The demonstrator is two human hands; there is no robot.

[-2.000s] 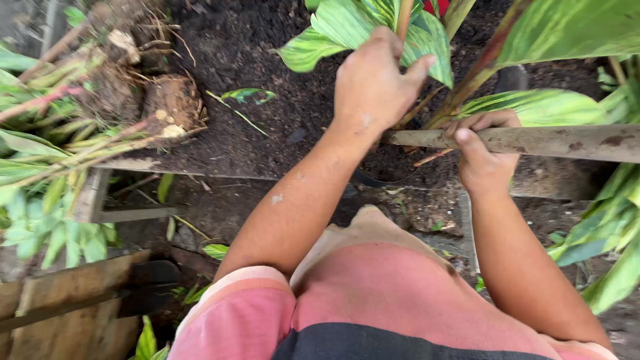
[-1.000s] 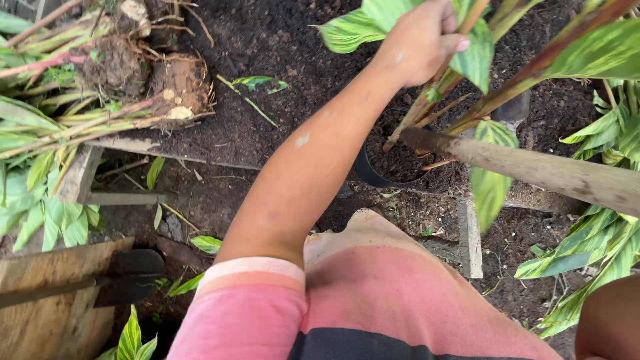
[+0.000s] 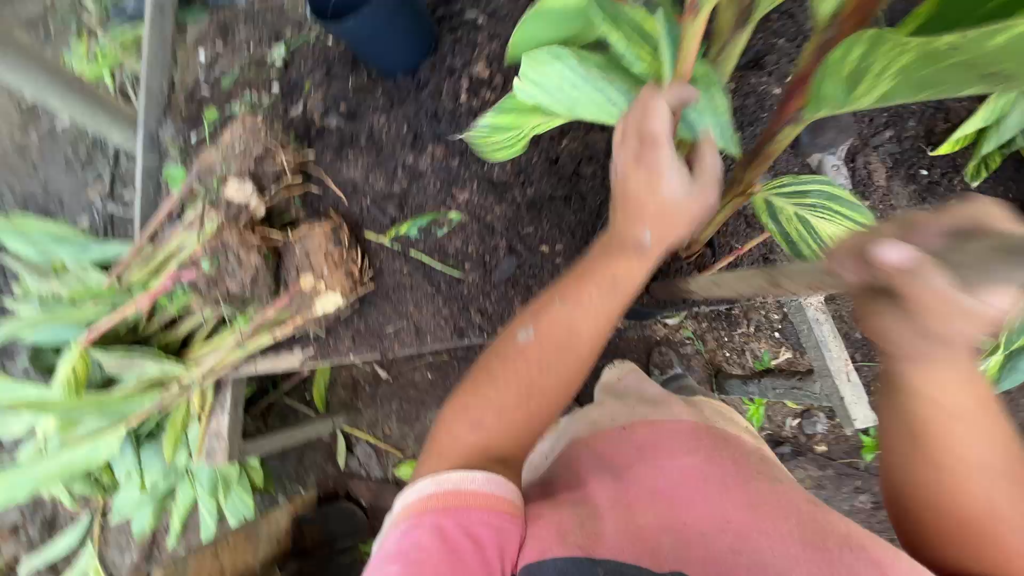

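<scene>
My left hand (image 3: 660,164) grips the reddish stem of a plant with green and yellow striped leaves (image 3: 576,88), near the top centre. On the right, my right hand (image 3: 928,272), blurred, is closed around a wooden handle (image 3: 752,282) that slants across dark soil (image 3: 496,184). The handle's far end reaches the base of the stems, and a bit of a dark curved edge shows just below it. Thicker reddish stems (image 3: 760,160) rise beside my left hand. A striped leaf (image 3: 812,214) lies between those stems and the handle.
Uprooted plants with root clumps (image 3: 320,260) lie at the left, over a wooden frame edge (image 3: 280,362). A dark blue pot (image 3: 384,36) stands at the top. A grey wooden post (image 3: 152,104) is at the upper left. A short board (image 3: 832,364) lies below the handle.
My right hand, off the handle one second ago, is on it again. My left hand stays on the stem. The view has shifted, showing more to the left and the dark blue pot.
</scene>
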